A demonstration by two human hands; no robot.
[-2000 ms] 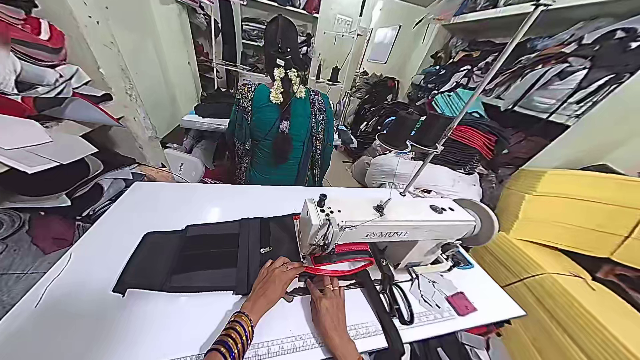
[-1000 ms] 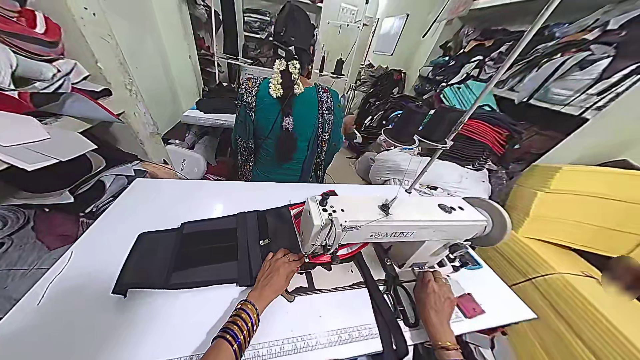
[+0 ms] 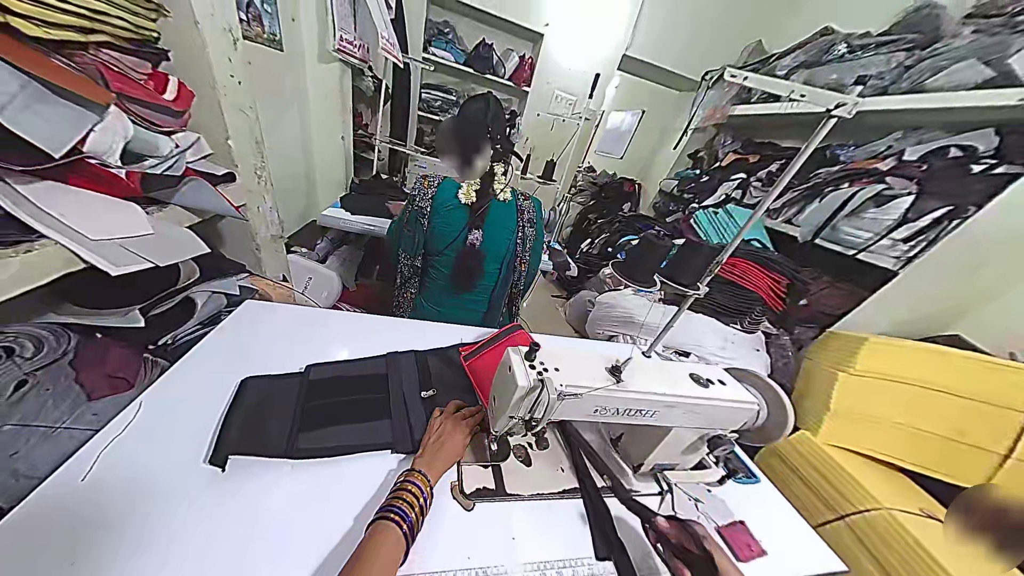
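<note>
My left hand (image 3: 450, 436), with bangles at the wrist, rests on the right end of a black fabric piece (image 3: 344, 404) that has a small zipper. A red fabric part (image 3: 498, 360) joins that end, just behind the head of the white sewing machine (image 3: 616, 408). The needle area is right of my left fingers. A long black strap (image 3: 592, 496) hangs from the machine bed past the table's front. My right hand (image 3: 680, 544) is low in the frame, closed around dark material beside the strap; what exactly it is blurs.
A white table (image 3: 160, 496) carries a ruler (image 3: 520, 570), a maroon fabric scrap (image 3: 742, 541) and a loose thread (image 3: 112, 440). A person in green (image 3: 480, 256) sits beyond it, back turned. Yellow sheet stacks (image 3: 896, 408) stand at right, fabric piles (image 3: 104, 208) at left.
My right hand has moved from beside the machine's base toward the front edge, onto dark material. The red part has shifted from under the machine head to behind it. The view has tilted up.
</note>
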